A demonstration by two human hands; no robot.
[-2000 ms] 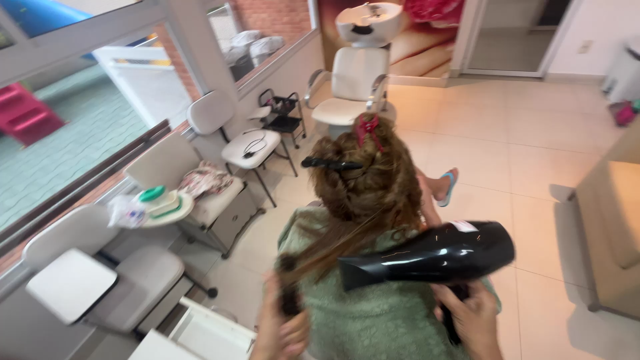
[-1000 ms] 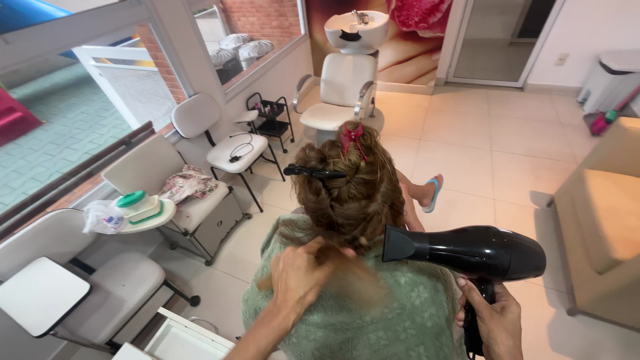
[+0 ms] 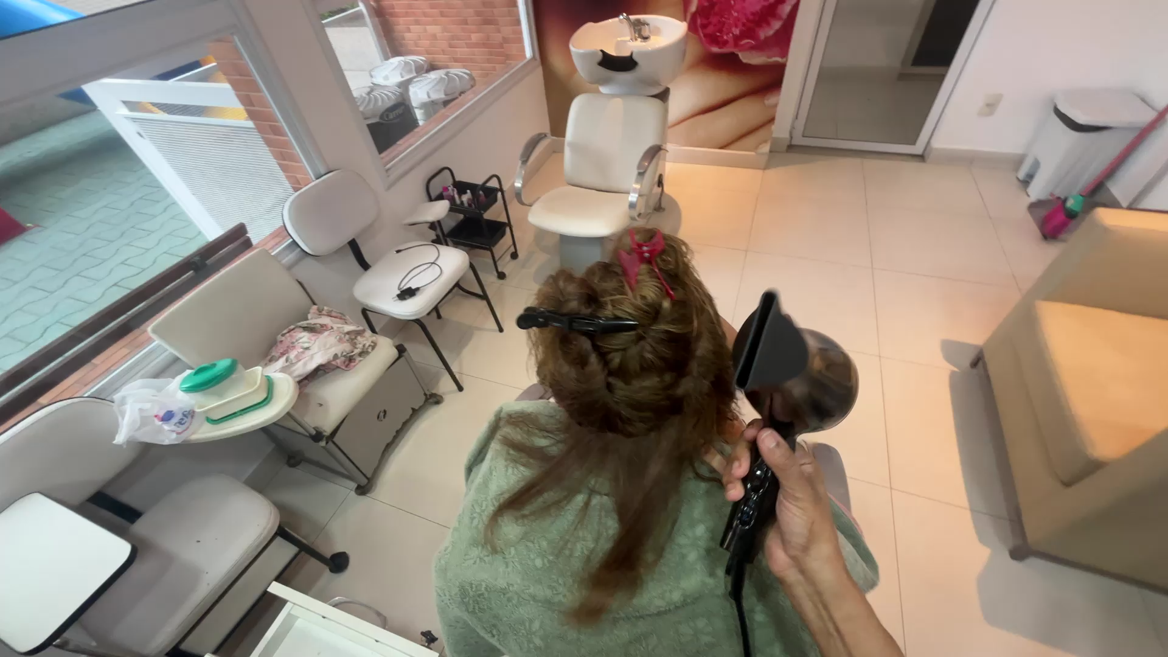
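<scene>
A seated person's brown hair (image 3: 639,365) is pinned up on top with a pink hair clip (image 3: 645,260) and a black hair clip (image 3: 577,321); loose strands hang over a green towel (image 3: 538,557) on the shoulders. My right hand (image 3: 794,502) grips the handle of a black hair dryer (image 3: 803,374), right of the head, its flat nozzle raised and turned toward the camera. Fingers touch the hair's lower right edge beside the handle; whose they are I cannot tell. My left hand is not in view.
White chairs (image 3: 411,278) line the window side, one holding a floral cloth (image 3: 321,343). Beyond the head stand a salon wash chair (image 3: 589,164) and a black trolley (image 3: 474,214). A beige armchair (image 3: 1086,392) is at right, an open white drawer (image 3: 319,630) at lower left.
My left hand, on the hair before, has left the view. The brush seen earliest is no longer visible. The dryer has turned from sideways to nozzle toward the camera, and the strands now hang loose.
</scene>
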